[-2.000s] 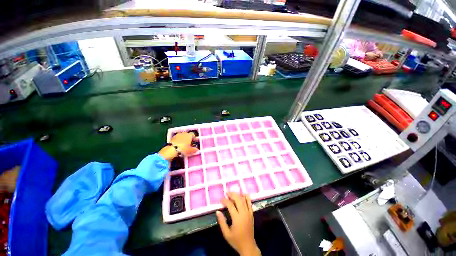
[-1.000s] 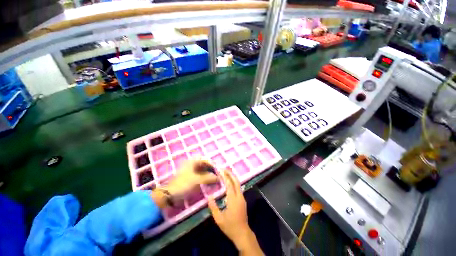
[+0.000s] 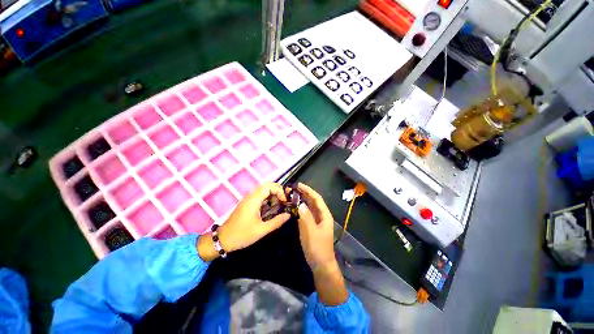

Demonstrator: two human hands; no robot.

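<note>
My left hand [image 3: 251, 218] and my right hand [image 3: 315, 228] meet in front of the pink foam tray's near edge. Between their fingertips they hold small dark parts, which look like black device housings [image 3: 274, 207]; the fingers hide much of them, and I cannot tell the exact number. The pink foam tray [image 3: 170, 196] lies on the green bench. Several black housings [image 3: 101, 213] sit in its pockets at the left end, and the other visible pockets hold none.
The white parts tray [image 3: 384, 52] with black frames is behind. The dispensing machine [image 3: 384, 171] stands right, with orange fixture [image 3: 415, 141], black fixture [image 3: 453, 154] and brass dispensing head [image 3: 480, 128]. The teach pendant [image 3: 439, 271] lies near its front. Loose parts [image 3: 133, 87] lie on the bench.
The view has swung right and down. My hands have moved off the tray to its near side and come together around the small dark parts.
</note>
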